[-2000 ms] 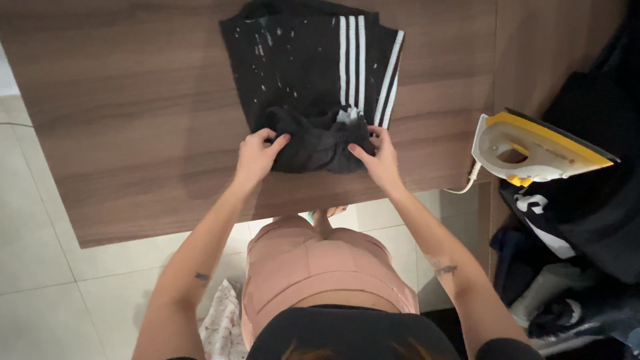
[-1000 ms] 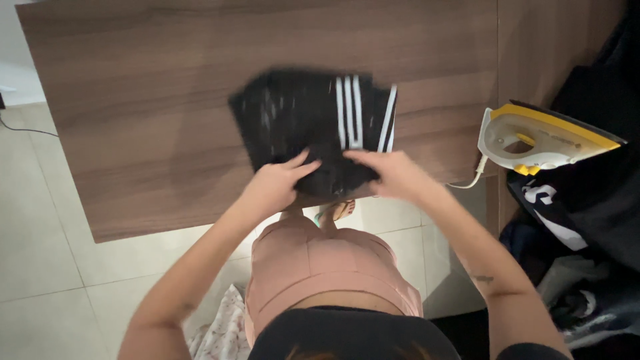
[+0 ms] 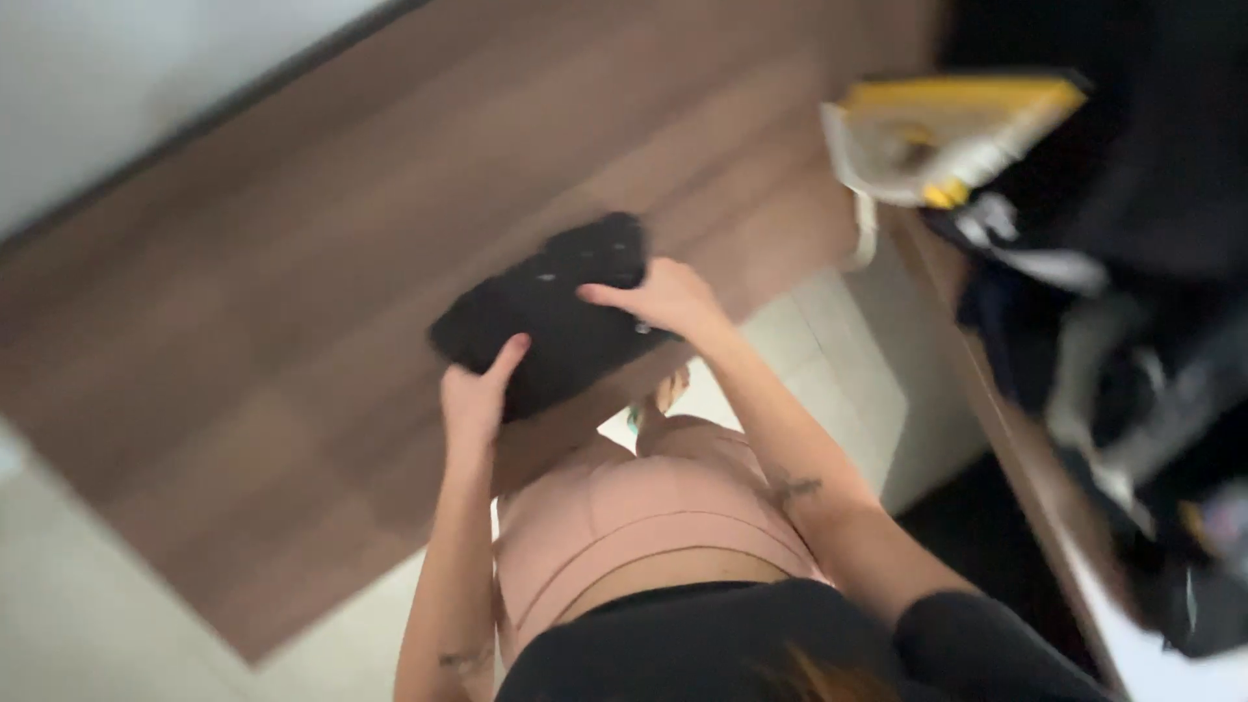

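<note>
A black garment (image 3: pixel 565 327), folded into a compact bundle, is between my two hands near the front edge of the wooden table. My left hand (image 3: pixel 483 385) grips its left end, thumb on top and fingers hidden beneath. On the right end, my right hand (image 3: pixel 658 297) has its thumb over the cloth, the fingers partly out of sight. Small light marks show on the fabric. Blur hides whether the bundle rests on the table or is slightly raised.
The wooden tabletop (image 3: pixel 292 263) meets a pale wall at the upper left. A yellow and white clothes iron (image 3: pixel 936 136) stands at the upper right, its cord (image 3: pixel 866 229) hanging by the table edge. Dark clothes (image 3: pixel 1131 195) are heaped at the right.
The garment has gone from a larger folded shape with white stripes showing to a smaller black bundle. My hands have moved to its two ends. The view has tilted and shifted.
</note>
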